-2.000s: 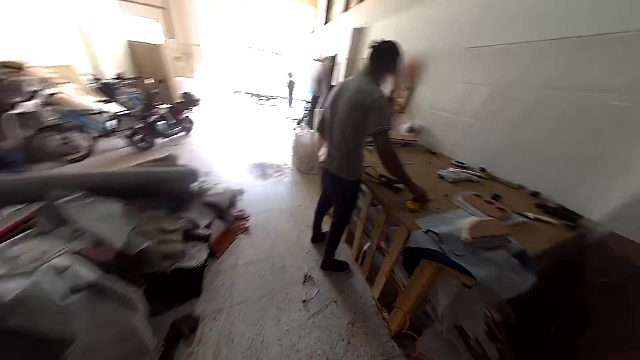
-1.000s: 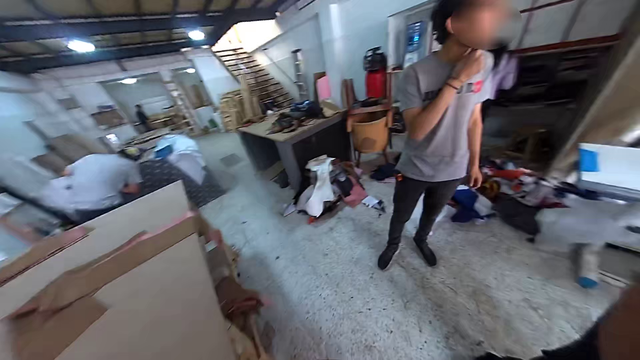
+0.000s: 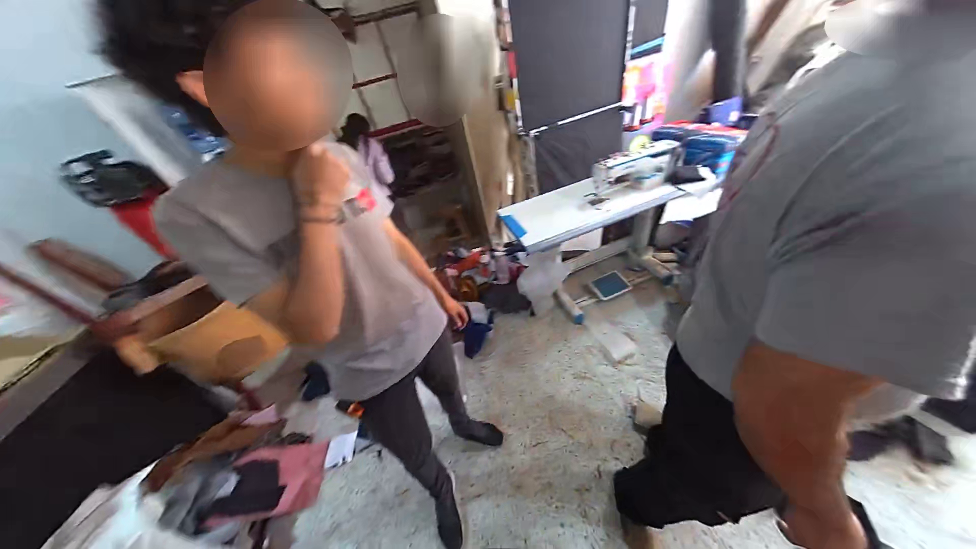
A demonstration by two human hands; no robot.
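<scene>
Neither my left hand nor my right hand shows in the head view. A person in a grey T-shirt [image 3: 358,305] stands at left centre, one hand raised to the chin and the other arm hanging down. Close by at the right, a second person in a grey T-shirt [image 3: 862,229] and black trousers fills the edge of the view, one arm hanging low. Between them, further back, a white industrial sewing machine [image 3: 637,168] is mounted on a white table [image 3: 564,217] with a blue corner.
Fabric scraps [image 3: 267,488] lie heaped on the floor at lower left, beside a dark table side [image 3: 99,450]. More cloth [image 3: 503,293] is piled near the sewing table, above its foot pedal [image 3: 610,285]. A third person [image 3: 374,156] is in the background.
The view has swung widely and come nearer to the person with a hand at the chin. The second person in grey and the sewing machine are now in view.
</scene>
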